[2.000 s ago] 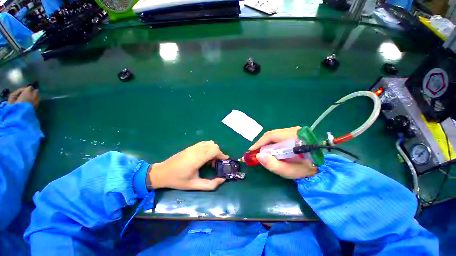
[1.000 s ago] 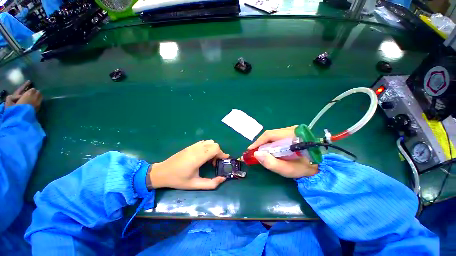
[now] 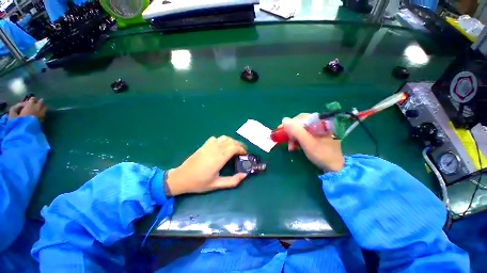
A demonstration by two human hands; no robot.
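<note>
My left hand (image 3: 209,168) holds a small black housing (image 3: 246,164) between thumb and fingers on the green surface (image 3: 176,128). My right hand (image 3: 315,141) grips a dispensing syringe (image 3: 315,126) with a red front end and a green rear fitting. The syringe lies nearly level, its red end at the right edge of a white piece of paper (image 3: 257,135). I cannot tell whether the tip touches the paper. The syringe is apart from the housing, up and to the right of it.
Several black housings (image 3: 249,74) sit spaced across the far part. A grey controller box (image 3: 435,136) with a gauge stands at right, joined to the syringe by an air hose (image 3: 382,106). Another person's hand (image 3: 28,109) is at left. Dark trays (image 3: 203,15) lie at the far side.
My right hand has moved the syringe up and away from the housing to the paper. My left hand and its housing have shifted slightly up. The far housings have moved left.
</note>
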